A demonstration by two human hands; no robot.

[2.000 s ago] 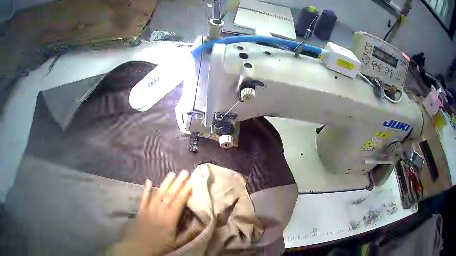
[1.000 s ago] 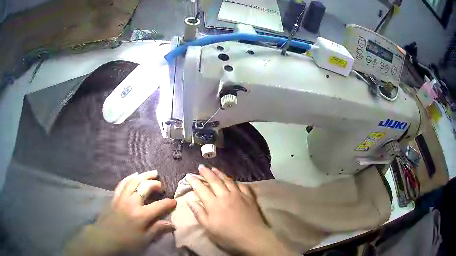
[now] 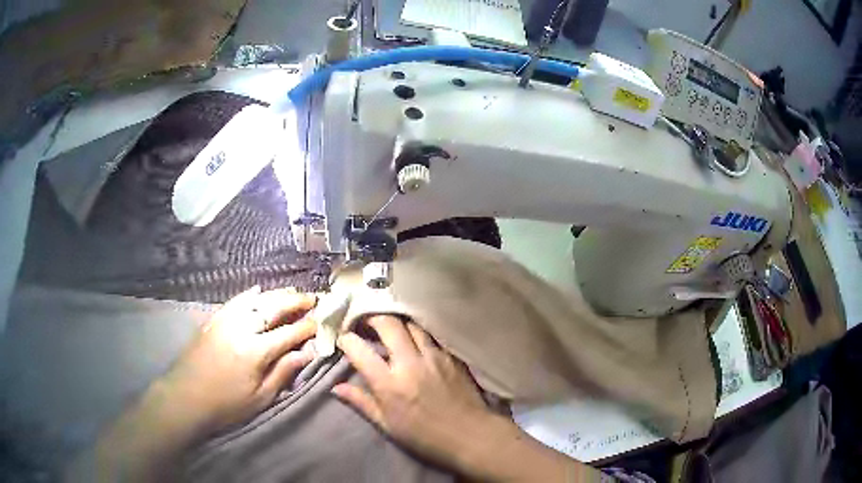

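The beige fabric (image 3: pixel 510 311) runs from the needle area under the machine arm to the right. Its folded pale edge lies at the presser area, partly hidden by the machine head. The dark mesh fabric (image 3: pixel 213 236) lies left of the needle, joined to the grey-taupe panel (image 3: pixel 85 349) at lower left. My left hand (image 3: pixel 250 354) has its fingers curled at the fabric edge just in front of the needle. My right hand (image 3: pixel 406 391) grips the folded beige fabric beside it, fingertips partly in the fold. The needle tip is hidden.
The JUKI sewing machine (image 3: pixel 567 179) spans the view, its white lamp (image 3: pixel 222 170) left of the head. The control panel (image 3: pixel 709 90) stands at right rear. A tray with red-handled snips (image 3: pixel 773 321) is at right. Bunched cloth (image 3: pixel 775 439) hangs at lower right.
The beige fabric has been brought up to the needle area and under the arm, covering the dark mesh there. Both hands have moved closer to the needle. The camera view has shifted slightly.
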